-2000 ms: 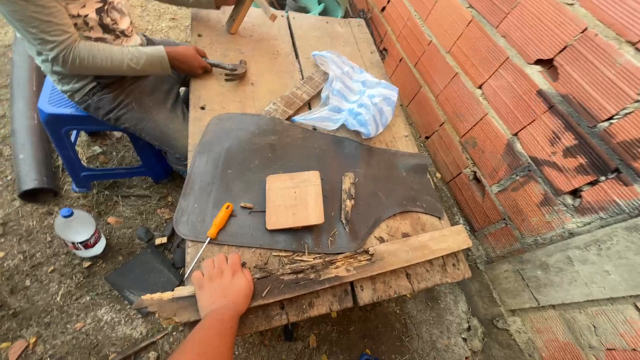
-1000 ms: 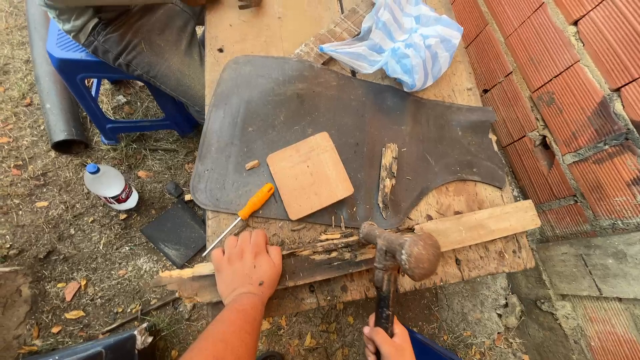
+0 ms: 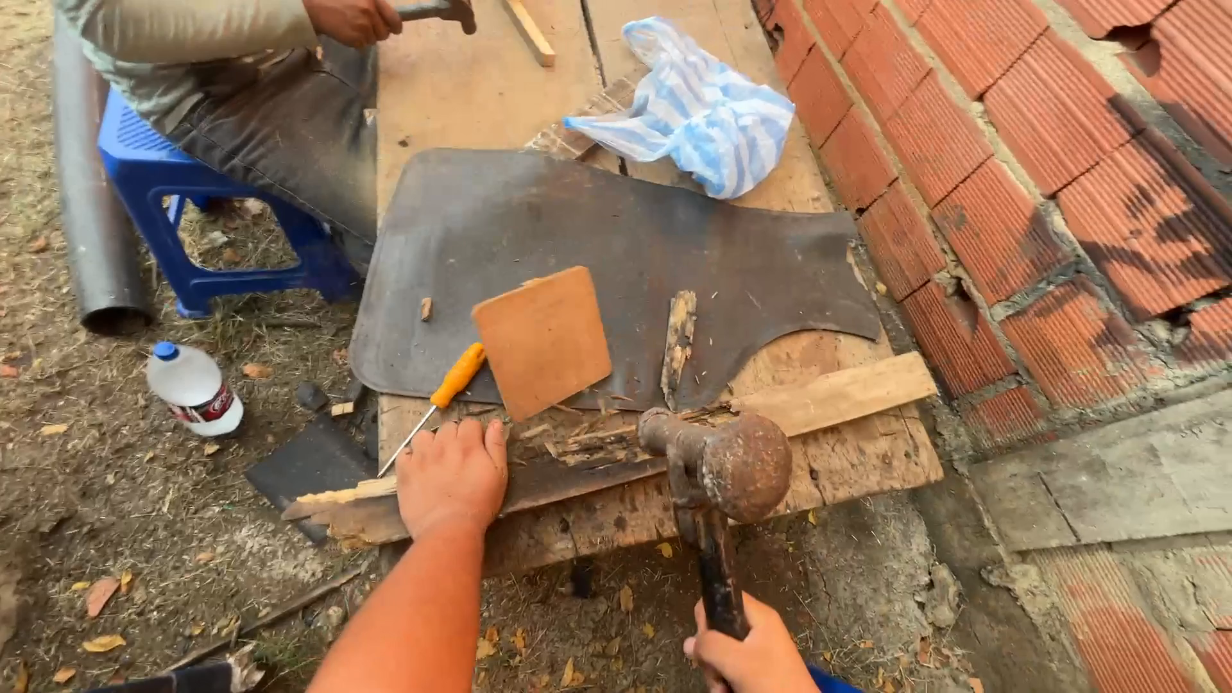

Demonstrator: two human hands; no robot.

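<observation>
My left hand (image 3: 452, 476) presses down on the left part of a splintered wooden board (image 3: 837, 393) lying along the table's near edge. A rusty ball-peen hammer (image 3: 717, 472) is held up over the board by my right hand (image 3: 756, 645), its fingers closed round the dark handle. Just beyond my left hand lies a screwdriver (image 3: 460, 373) with an orange handle, its shaft tip near the board's broken end. A square wooden piece (image 3: 544, 342) and a rotten wood splinter (image 3: 680, 342) rest on a dark rubber sheet (image 3: 616, 250).
A co-worker's hand (image 3: 354, 19) holds another hammer (image 3: 438, 12) at the upper left, beside a blue plastic stool (image 3: 221, 192). A striped plastic bag (image 3: 712, 115) lies farther back on the table. The brick wall (image 3: 1011, 173) borders the right side; a bottle (image 3: 195, 390) stands on the ground.
My right hand has come into view with the ball-peen hammer, absent from the earliest frame. The square wooden piece has turned on the sheet. My left hand stays on the board.
</observation>
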